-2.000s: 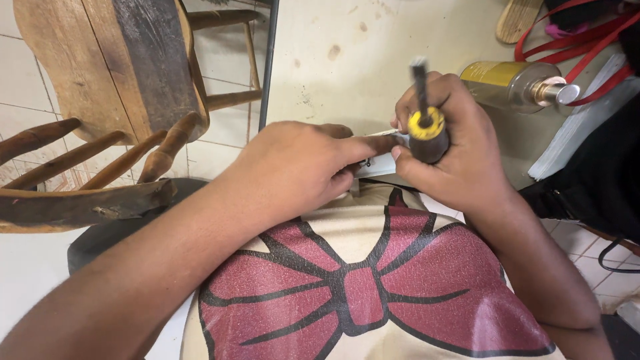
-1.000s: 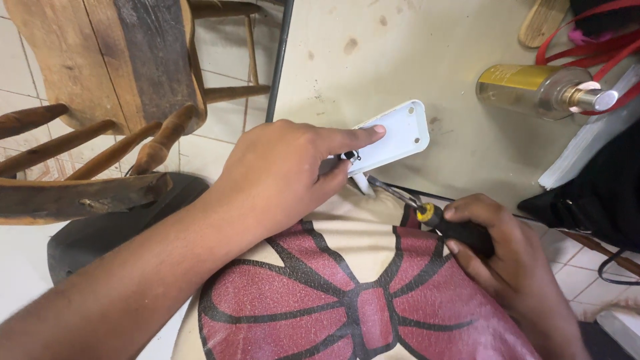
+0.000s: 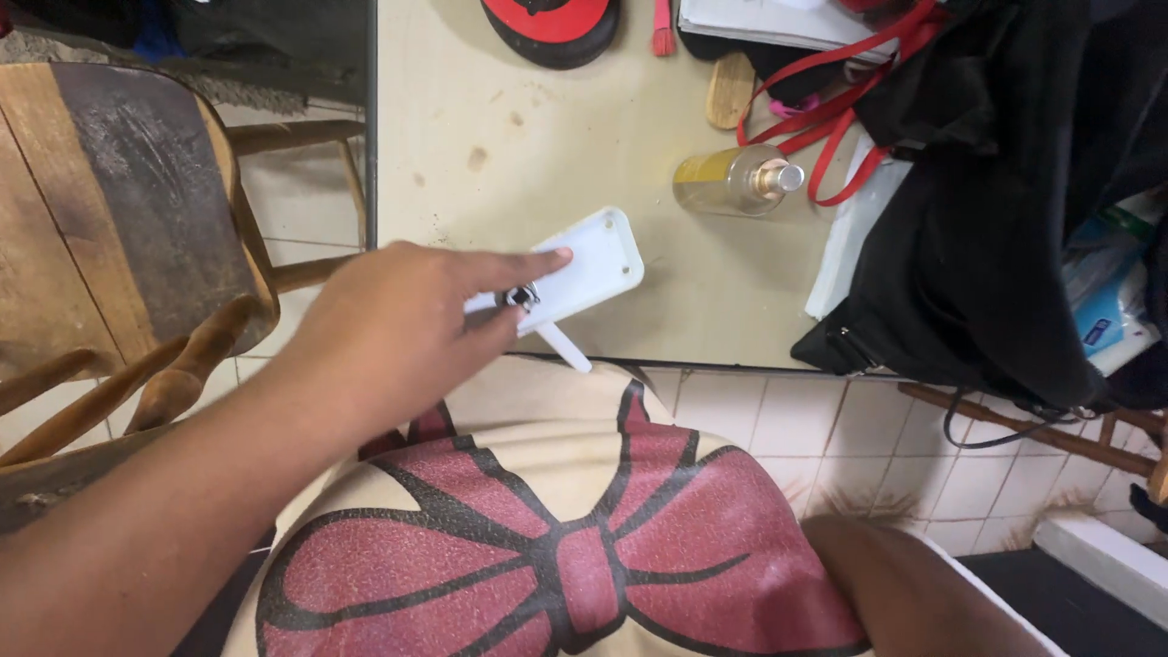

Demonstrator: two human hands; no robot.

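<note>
My left hand (image 3: 429, 319) grips a pale plastic housing (image 3: 584, 274) at the table's near edge, its index finger lying across the flat inner face. Round holes show at the housing's far corners. A small dark and metallic part (image 3: 520, 297) sits between my thumb and index finger, partly hidden by them. From the housing's near side a narrow white plastic arm (image 3: 566, 348) sticks out toward my shirt. My right hand is outside the view; only part of the right arm (image 3: 912, 584) shows at the lower right. The screwdriver is not visible.
A bottle of yellowish liquid (image 3: 730, 181) lies on the table (image 3: 511, 173), near a red strap (image 3: 835, 155) and a black bag (image 3: 995, 228). A red and black round object (image 3: 557, 27) is at the far edge. A wooden chair (image 3: 164, 210) stands at left.
My right hand, seen earlier with a yellow and black screwdriver at the housing, has moved away and out of view. My left hand keeps hold of the housing. The view has shifted.
</note>
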